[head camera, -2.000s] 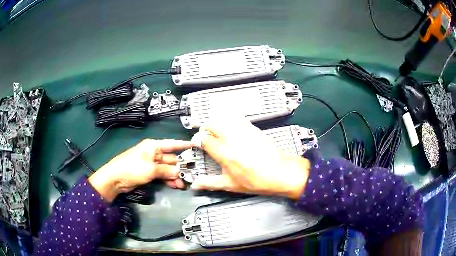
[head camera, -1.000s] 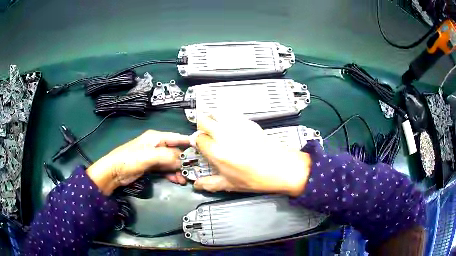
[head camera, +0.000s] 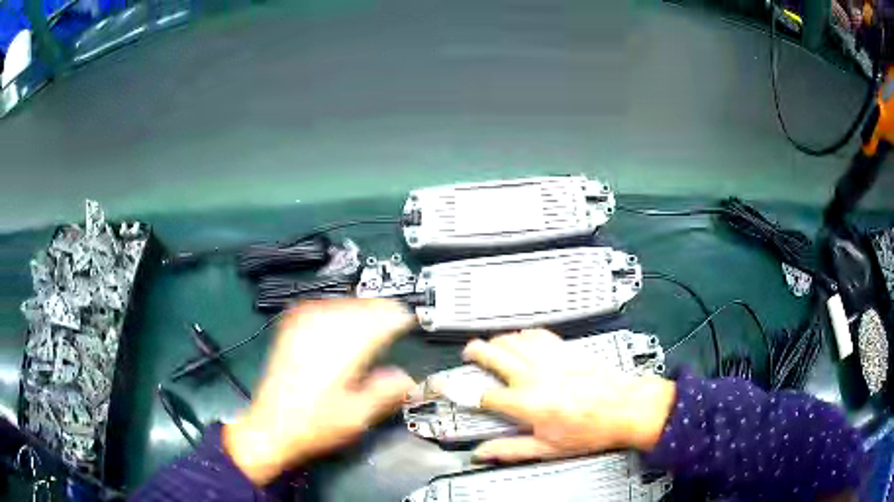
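Several light-grey ribbed power adapters lie one below another on the green bench. My right hand (head camera: 564, 397) rests over the third adapter (head camera: 453, 420), its fingers on the left part and end cap. My left hand (head camera: 328, 377) is raised and blurred, left of that adapter's end, with thumb and fingers apart and nothing seen in it. The second adapter (head camera: 529, 292) and the top adapter (head camera: 505, 214) lie beyond. A loose grey end cap (head camera: 385, 277) lies by the second one's left end. The lowest adapter (head camera: 549, 482) is cut off by the frame.
A black tray heaped with grey end caps (head camera: 74, 343) stands at left. Bundled black cables (head camera: 284, 257) lie left of the adapters, more cables (head camera: 769, 233) at right. A dish of screws (head camera: 872, 351) and an orange electric screwdriver (head camera: 882, 118) are at the far right.
My left hand has come off the third adapter's end and lifted up. My right hand has flattened over the adapter. The view has tilted up, so everything sits lower and further right.
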